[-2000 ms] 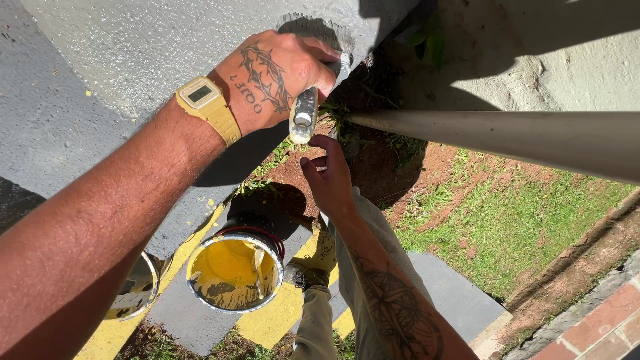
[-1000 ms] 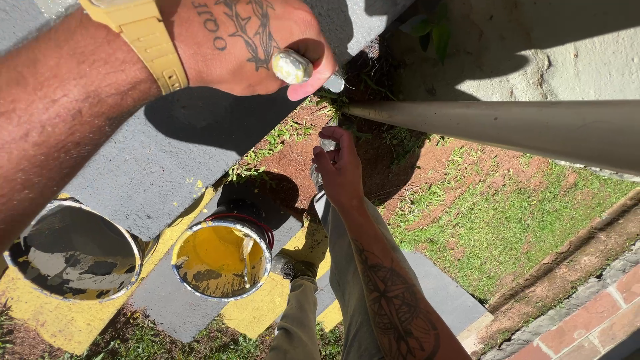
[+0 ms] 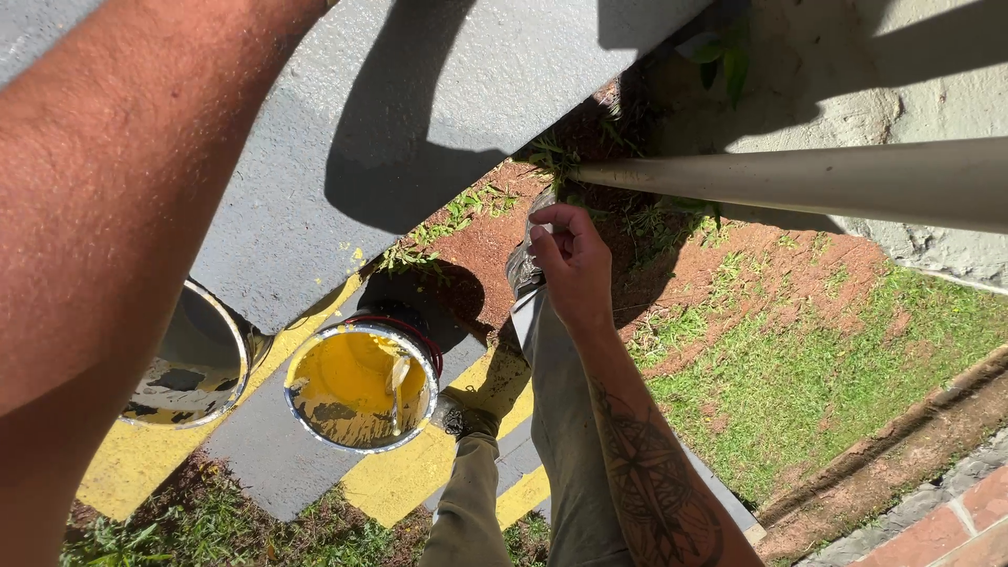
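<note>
My left forearm crosses the left side of the head view and leaves through the top edge, so my left hand is out of sight. Its side of the view lies over a grey-painted concrete surface (image 3: 283, 189), wet-looking near the top, with a dark shadow across it. My right hand (image 3: 573, 264) hangs above my shoe with loosely curled fingers, a gap between thumb and index finger, and nothing visible in it. Below left of it stands a bucket of yellow paint (image 3: 295, 417) with a paint-coated tool inside. A second paint bucket (image 3: 240, 346) is partly behind my left forearm.
A pale pipe (image 3: 787, 177) runs from the right edge toward the soil by the slab's corner, beside a rough wall (image 3: 945, 102). Yellow and grey painted paving (image 3: 402, 480) lies under the buckets. Grass (image 3: 819, 378) and a brick edge (image 3: 937, 528) are at right.
My left hand, holding a paint-covered handle in both earlier frames, has moved up out of view. My right hand stays near my shoe, its fingers still curled.
</note>
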